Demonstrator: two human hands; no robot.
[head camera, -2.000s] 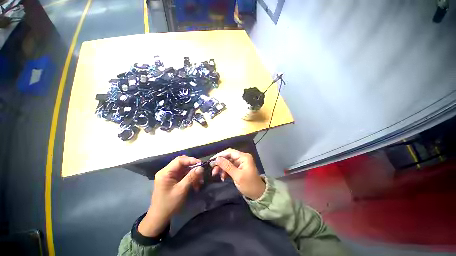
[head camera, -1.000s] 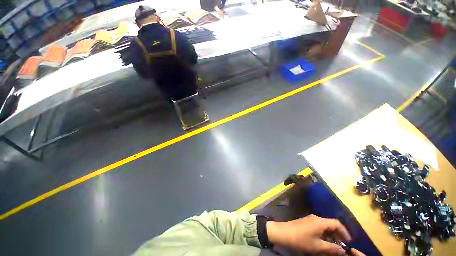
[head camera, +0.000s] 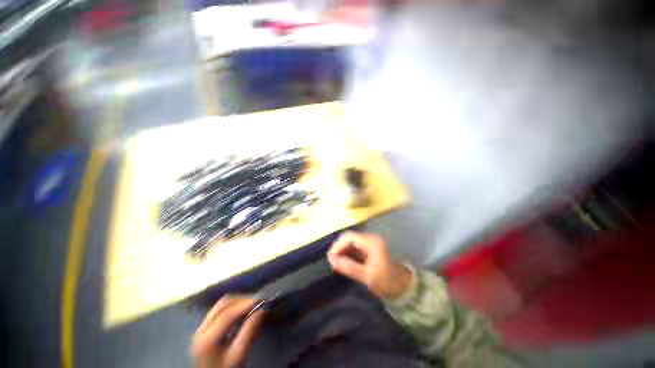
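The picture is strongly blurred. My left hand (head camera: 227, 332) is low in the view, in front of the table's near edge, with a small dark piece with a shiny glint, likely a key fob (head camera: 260, 305), at its fingers. My right hand (head camera: 365, 261) is apart from it, up and to the right near the table edge, with thumb and fingertips curled together; whether it holds anything thin cannot be made out. The pile of fobs (head camera: 237, 194) lies mid-table as a streaked black and silver heap. The jar (head camera: 357, 188) with dark top stands near the table's right edge.
The light wood table (head camera: 133, 287) is in front of me. A pale wall (head camera: 495, 122) is at the right, a red area (head camera: 574, 287) at the lower right. A yellow floor line (head camera: 74, 251) and blue bin (head camera: 54, 180) are at the left. Dark cloth covers my lap (head camera: 323, 323).
The view has swung from the aisle and the seated worker back to the table. My hands, close together two seconds earlier, are now apart. The thin rod and cord by the jar no longer show clearly.
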